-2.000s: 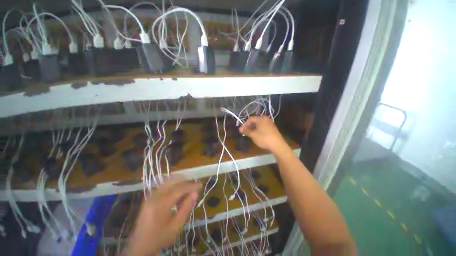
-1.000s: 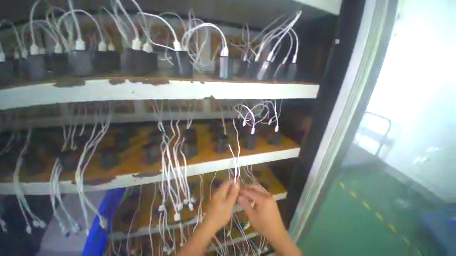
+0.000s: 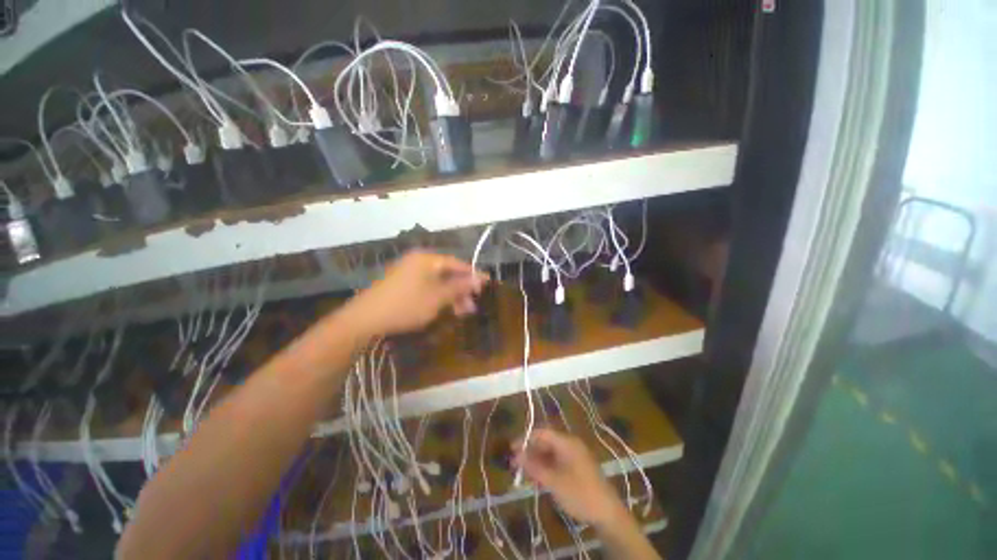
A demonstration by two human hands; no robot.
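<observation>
My left hand is raised at the middle shelf and grips a white cable just above a black adapter. My right hand is lower, in front of the shelf below, with its fingers closed on the lower end of another hanging white cable. Two black adapters to the right, one of them here, stand on the orange-brown board with white plugs at their tops. The plug at my left fingertips is hidden.
The upper shelf edge is white and chipped, with plugged black adapters above it. Cable bunches hang over the middle shelf edge. A blue tray is low at left, partly behind my left arm. The pale door frame stands at right.
My hands were together below the middle shelf edge. My left hand has moved up to the middle shelf with a cable; my right hand has moved slightly down. The view has tilted.
</observation>
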